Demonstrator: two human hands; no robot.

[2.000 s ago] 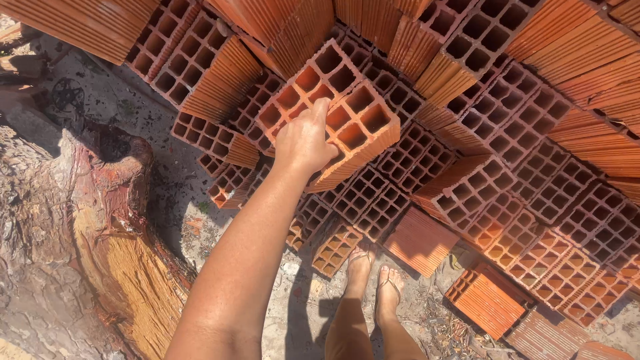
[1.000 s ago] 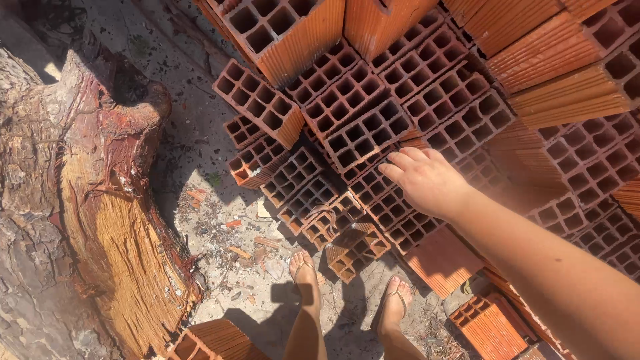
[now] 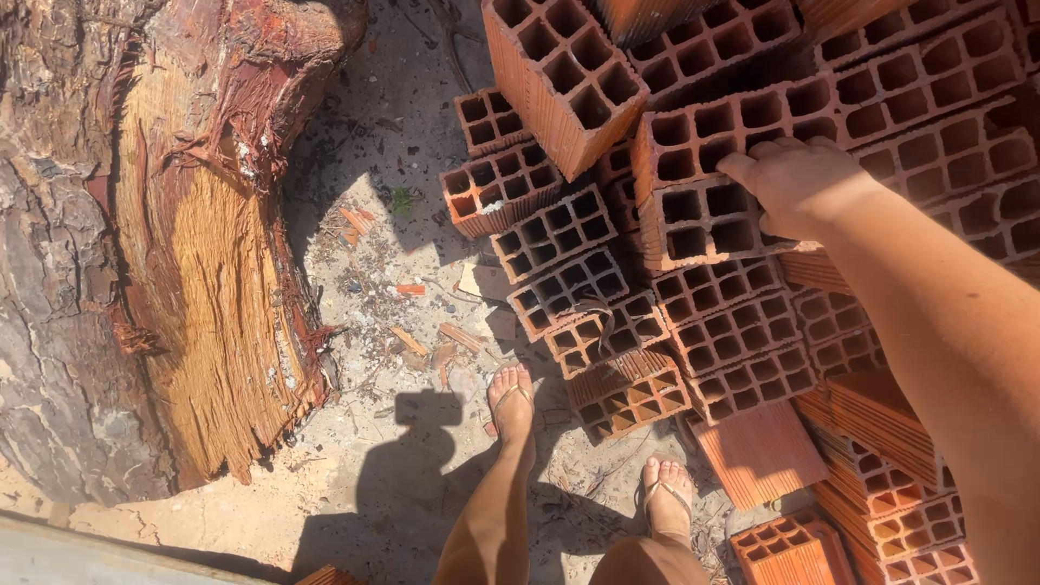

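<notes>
My right hand (image 3: 800, 191) reaches in from the right over the stacked bricks. Its fingers curl over the cell walls of a reddish hollow clay brick (image 3: 662, 150), and the thumb sits lower, at the cells of the brick touching it (image 3: 682, 223). The fingertips are partly hidden inside the cells. Left of this hand, a large hollow clay brick (image 3: 540, 89) leans tilted, its cells facing up. Below it lie smaller-looking hollow bricks (image 3: 500, 183) on the ground. My left hand is out of view.
A thick log with torn bark (image 3: 219, 284) lies at the left. My feet in flip-flops (image 3: 512, 402) stand on sandy ground beside upright hollow bricks (image 3: 634, 398). A flat-lying brick (image 3: 760, 455) and another brick (image 3: 792, 552) are at the lower right. Wood chips (image 3: 410, 341) litter the ground.
Two seconds ago my left hand held a hollow brick over the pile; it is out of view now. My right hand came in from the right and now grips at the bricks. The view has shifted.
</notes>
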